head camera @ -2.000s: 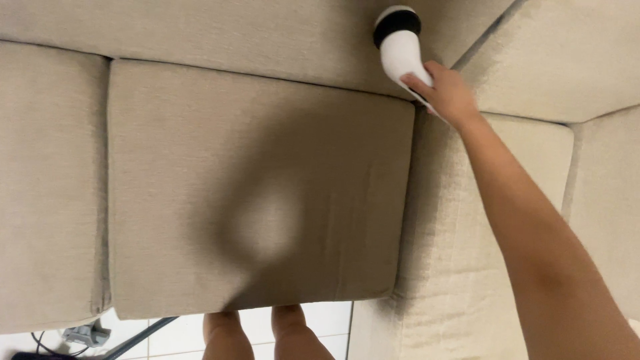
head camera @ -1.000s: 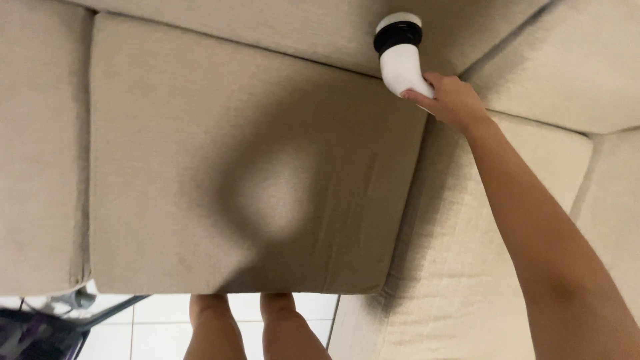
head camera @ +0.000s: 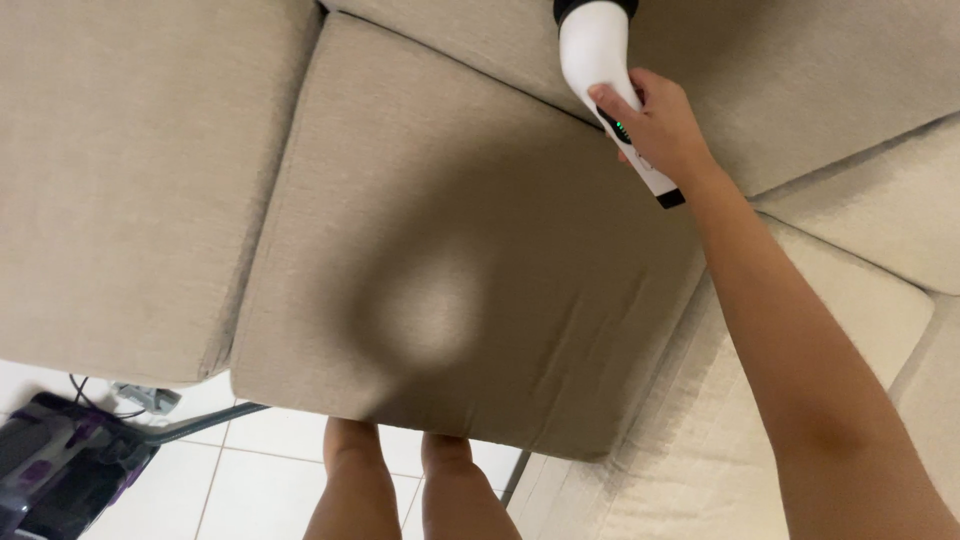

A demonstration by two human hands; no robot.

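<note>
My right hand (head camera: pixel 654 124) is wrapped round the handle of a white handheld electric scrubber (head camera: pixel 596 49) with a black collar and a small green light. Its collar end is at the top edge of the view, over a beige sofa back cushion (head camera: pixel 780 82); the head beyond it is cut off. Below the hand lies a beige seat cushion (head camera: pixel 360 187) with a large shadow and some creases. My left hand is out of view.
A second seat cushion (head camera: pixel 135 187) adjoins on the left, and more sofa sections (head camera: pixel 847 277) stand at right. A dark purple machine (head camera: pixel 67 465) with a hose (head camera: pixel 202 424) sits on white floor tiles (head camera: pixel 262 480). Two bare legs (head camera: pixel 360 487) stand against the sofa's front.
The view has shifted and tilted, bringing more of the purple machine in at lower left. My right hand keeps its hold on the scrubber, whose head has passed out at the top edge.
</note>
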